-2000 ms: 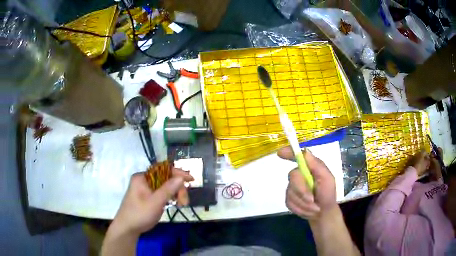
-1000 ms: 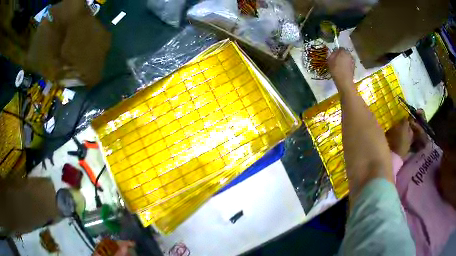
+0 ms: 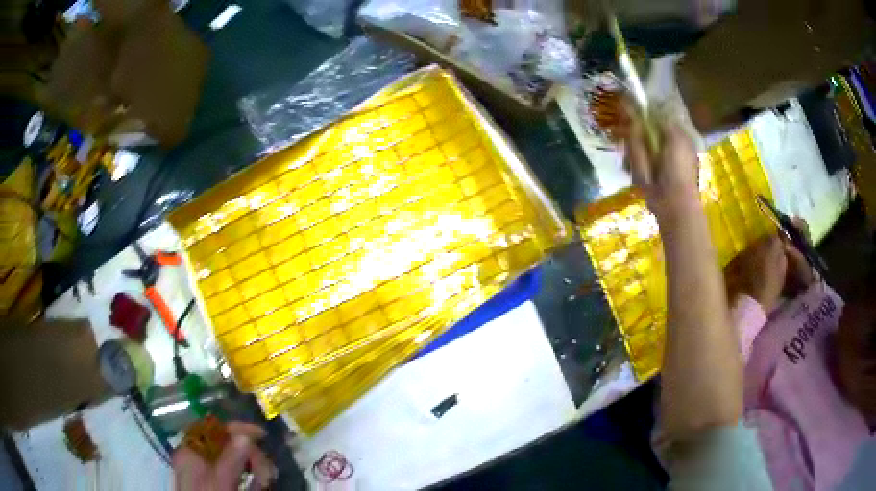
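My right hand [image 3: 668, 158] is stretched out to the upper right, blurred, and holds the toothbrush [image 3: 631, 72] with its head pointing up and away. My left hand [image 3: 226, 465] is at the bottom left, partly cut off by the lower edge, and holds a bundle of orange-brown wire leads [image 3: 206, 436]. A pile of wire leads [image 3: 605, 105] lies on a white surface just left of my right hand. Another small pile of leads [image 3: 81, 437] lies at the far lower left.
Stacked yellow gridded sheets [image 3: 365, 240] fill the middle. Red-handled cutters [image 3: 161, 292], a dark red block [image 3: 129, 316] and a solder spool [image 3: 182, 403] are at left. A person in a pink sleeve [image 3: 788, 355] works at right with a dark tool [image 3: 792, 233]. Crumpled clear bags [image 3: 327, 86] lie beyond.
From two seconds ago, the view has swung right and my right hand has reached to the upper right with the toothbrush. Since one second ago, it has drawn back slightly from the wire pile.
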